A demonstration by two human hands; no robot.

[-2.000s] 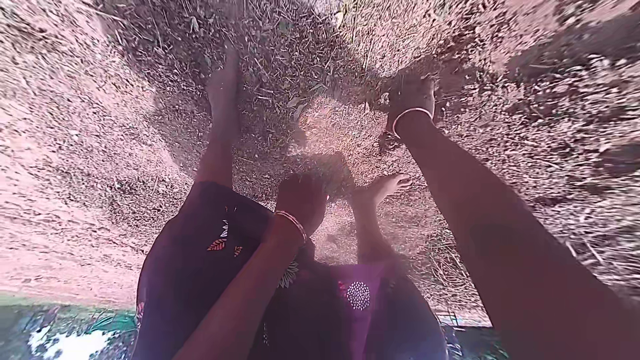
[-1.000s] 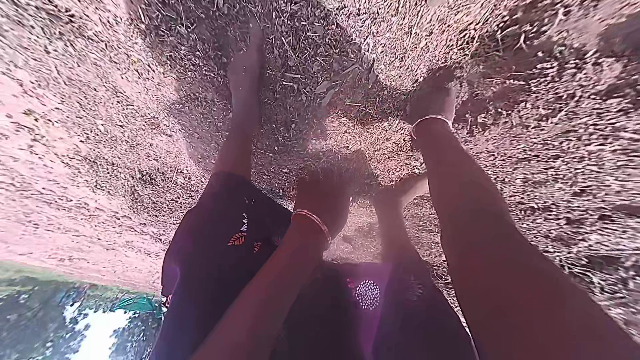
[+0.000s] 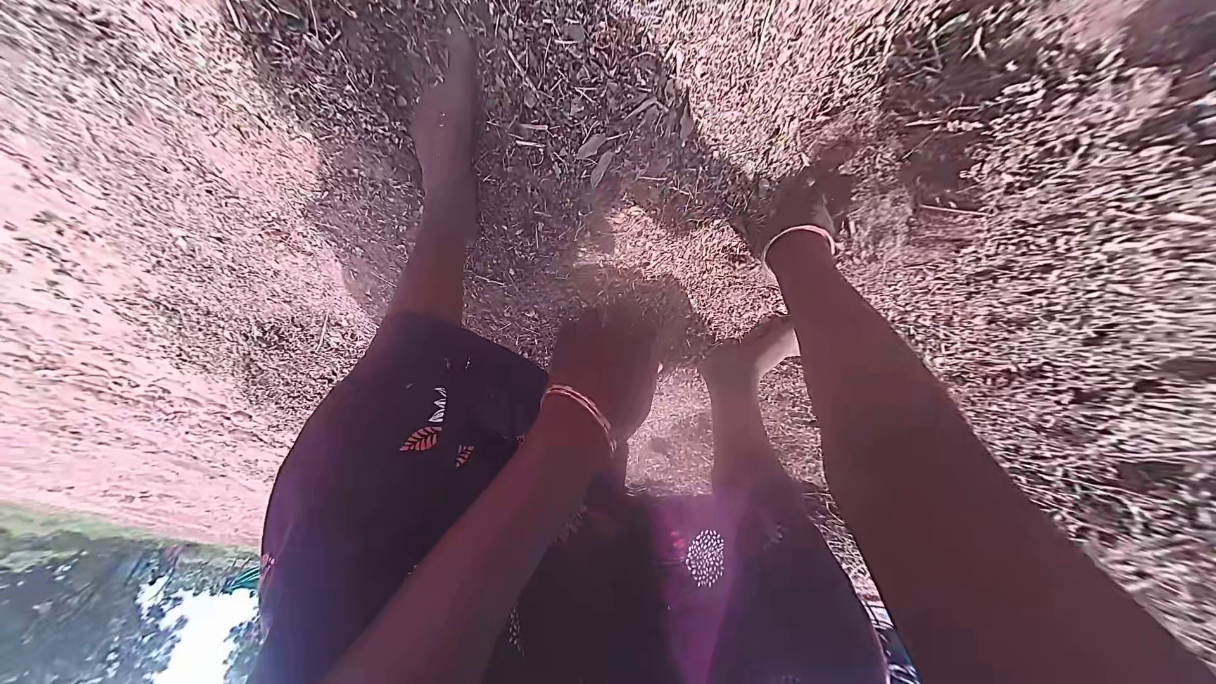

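Note:
Low over loose dry plant litter (image 3: 579,142), my left hand (image 3: 608,356) is bent down, back toward the camera. A thin bracelet (image 3: 581,404) circles that wrist. The fingers are dark and blurred, and what they hold cannot be seen. Farther forward and to the right, my right hand (image 3: 796,204) reaches down to the litter, with a pale bangle (image 3: 798,233) at its wrist. Its fingers blend into the shaded ground, so its grip is unclear. Between the hands lies a sunlit patch of fine, tan chaff-like material (image 3: 693,271).
One bare foot (image 3: 446,133) stands on the litter at the upper left. Another bare foot (image 3: 746,351) is beside my right forearm. Dark patterned clothing (image 3: 408,494) covers the legs. Reddish bare soil (image 3: 104,380) spreads at left, with trees (image 3: 85,608) at the lower left.
My right forearm now meets the toes of the nearer foot in view; two seconds ago a gap showed between them. My left hand stays low over the litter.

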